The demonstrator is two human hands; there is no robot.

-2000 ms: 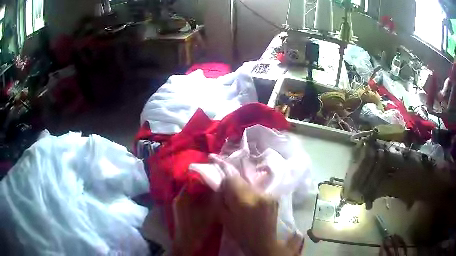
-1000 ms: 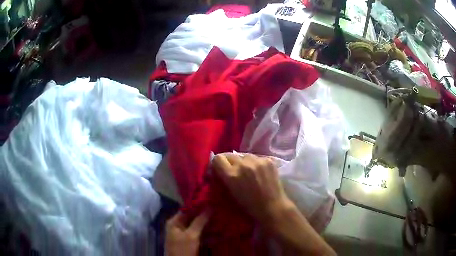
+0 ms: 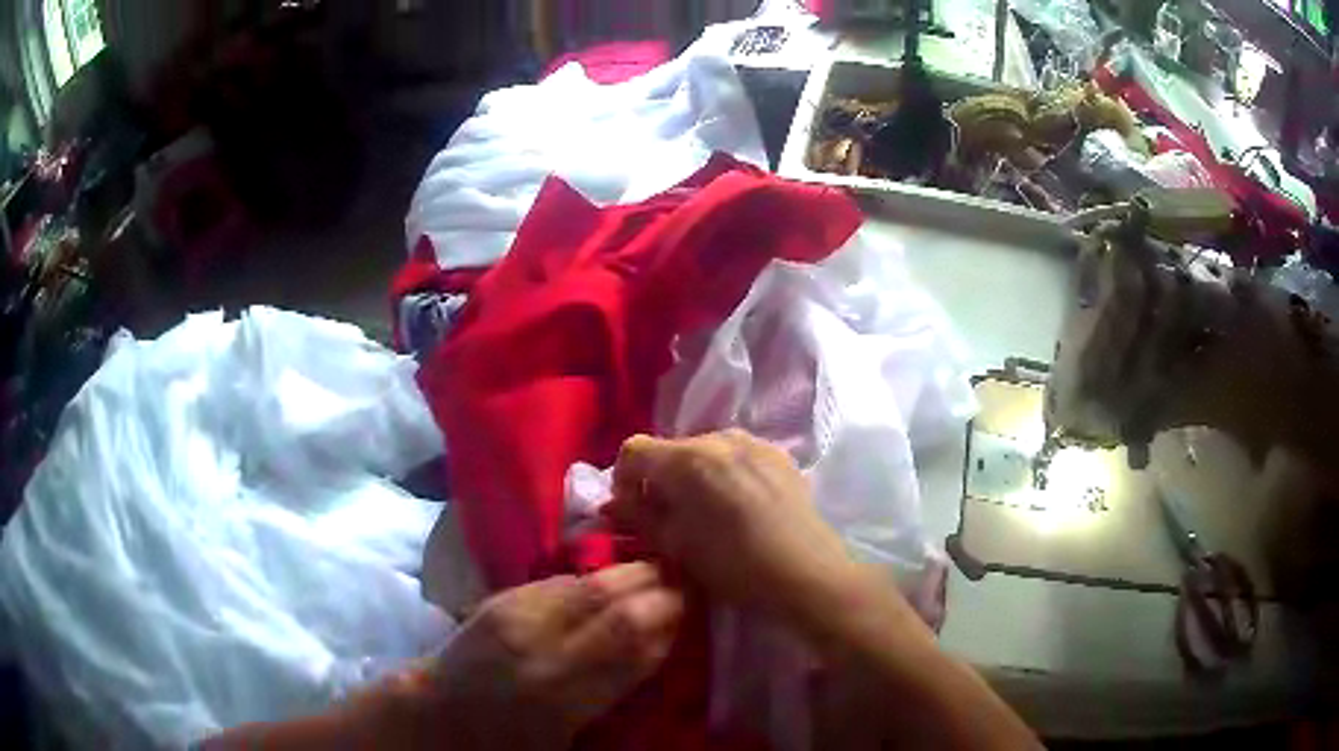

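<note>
The red fabric (image 3: 565, 338) lies bunched on the table in front of me, with white sheer fabric (image 3: 866, 367) along its right side. My right hand (image 3: 712, 506) pinches the edge where red and white cloth meet; a small white bit shows at its fingertips. My left hand (image 3: 565, 638) is just below and left of it, its fingers closed on the red fabric. The two hands nearly touch. What lies under the fingers is hidden.
The sewing machine head (image 3: 1175, 345) stands at the right, its needle area brightly lit. Scissors (image 3: 1212, 587) lie right of the needle plate. A white fabric heap (image 3: 220, 514) is at left, another white pile (image 3: 588, 147) behind the red. A tray (image 3: 940, 198) of odds and ends is at the back.
My left hand has moved up and right, close to my right hand. Earlier the hands were raised and blurred over the cloth. The camera view has shifted.
</note>
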